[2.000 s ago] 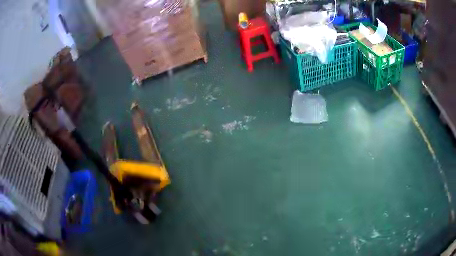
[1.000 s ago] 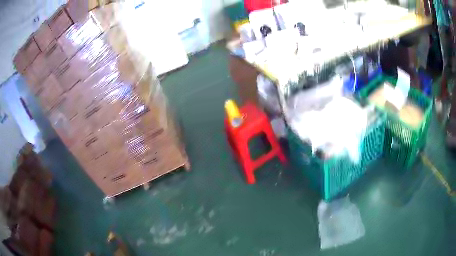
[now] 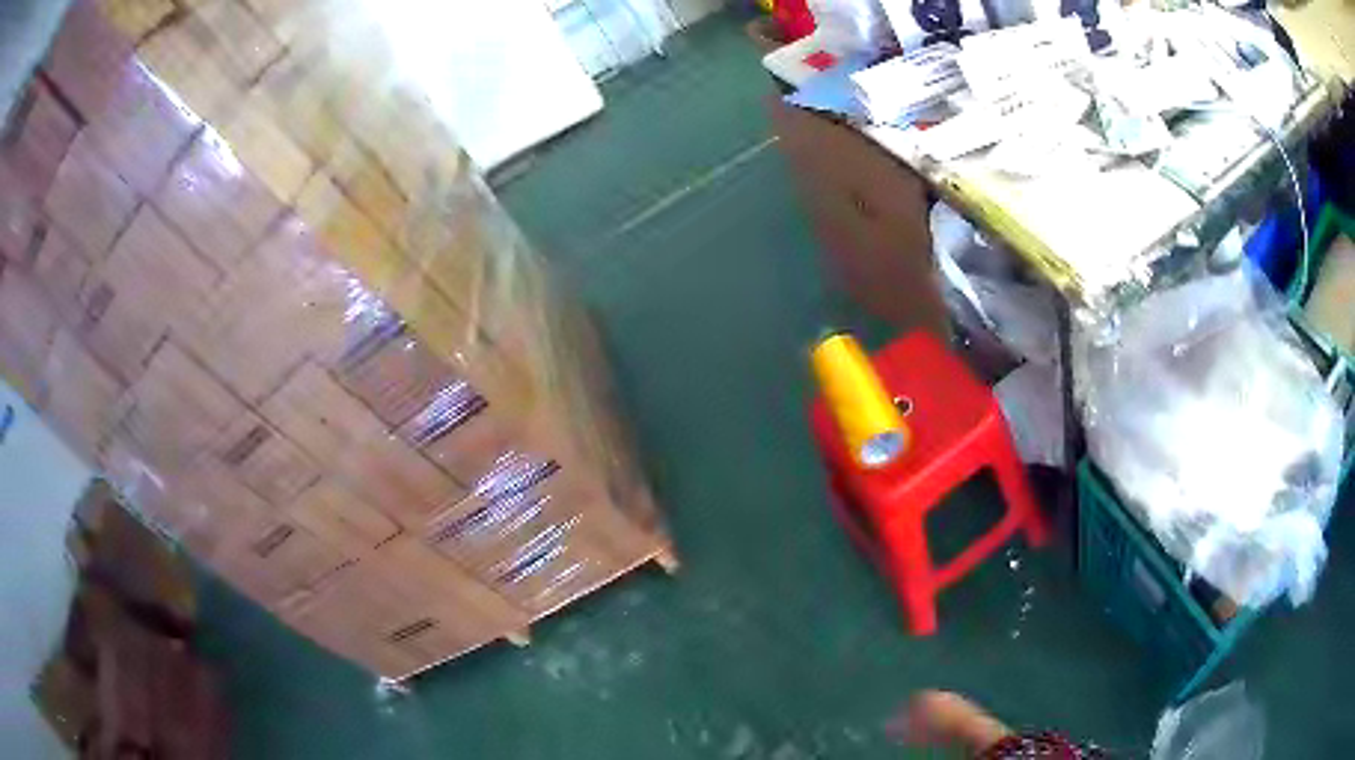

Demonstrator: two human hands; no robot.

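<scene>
A red plastic stool [image 3: 966,408] stands in front of me, right of centre, with a yellow roll [image 3: 858,398] lying on its seat. My right hand [image 3: 948,722] shows small and blurred at the bottom edge, below the stool and apart from it, with a dark patterned sleeve behind it. Its fingers are too unclear to tell if they are open or closed. My left hand is out of the picture. A tall film-wrapped block of cartons [image 3: 357,446] stands on a wooden pallet to the left.
A cluttered worktable [image 3: 1025,223] with white papers stands at the upper right. Below it is a green crate [image 3: 1144,587] with clear film [image 3: 1204,416] heaped on top. A clear sheet [image 3: 1211,728] lies at the lower right. Brown cartons [image 3: 134,668] are at the lower left.
The view has moved closer to the stool and wrapped cartons. The pallet truck has left the picture. My right hand has come into view at the bottom.
</scene>
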